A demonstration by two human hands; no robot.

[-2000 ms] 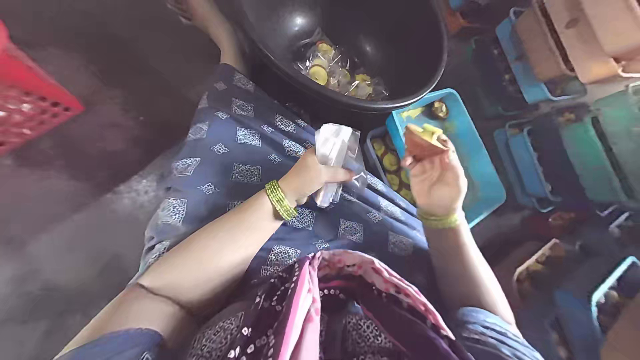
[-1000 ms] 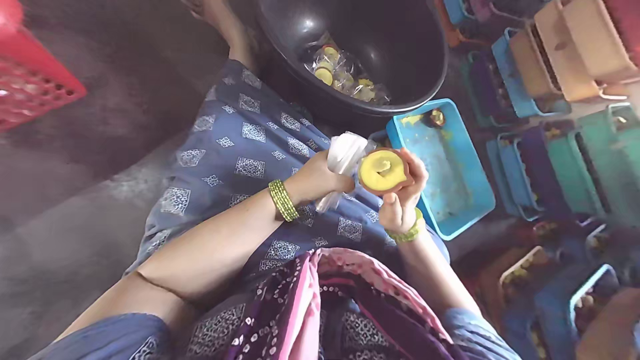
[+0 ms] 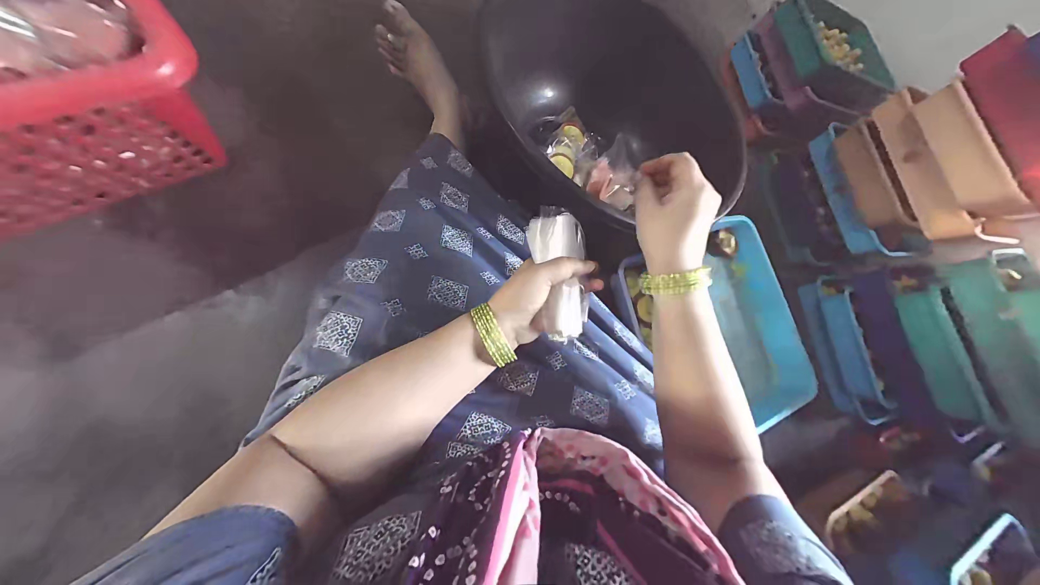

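My left hand (image 3: 536, 301) grips a bundle of clear plastic bags (image 3: 561, 252) above my patterned blue dress. At the near right rim of a large black tub (image 3: 674, 89), my right hand (image 3: 678, 203) pinches the top of a clear plastic packet (image 3: 614, 180) with something pinkish inside. Beside it in the tub lie other packets with round yellow pieces (image 3: 566, 154). Behind my right forearm is a blue tray (image 3: 780, 349), holding a small metal object (image 3: 723, 241) at its far end. A second tray with yellow pieces (image 3: 644, 309) is partly hidden by that forearm.
A red perforated basket (image 3: 106, 122) with plastic-wrapped contents stands at the upper left. Stacked bins, among them an orange one (image 3: 967, 162) and a green one (image 3: 934, 349), line the right side. A bare foot (image 3: 414, 57) rests beyond the tub's left side.
My right hand has moved from beside the bag bundle to the tub's rim. The round yellow-topped piece it held a second ago no longer shows there; it now holds a packet. My left hand still grips the bundle.
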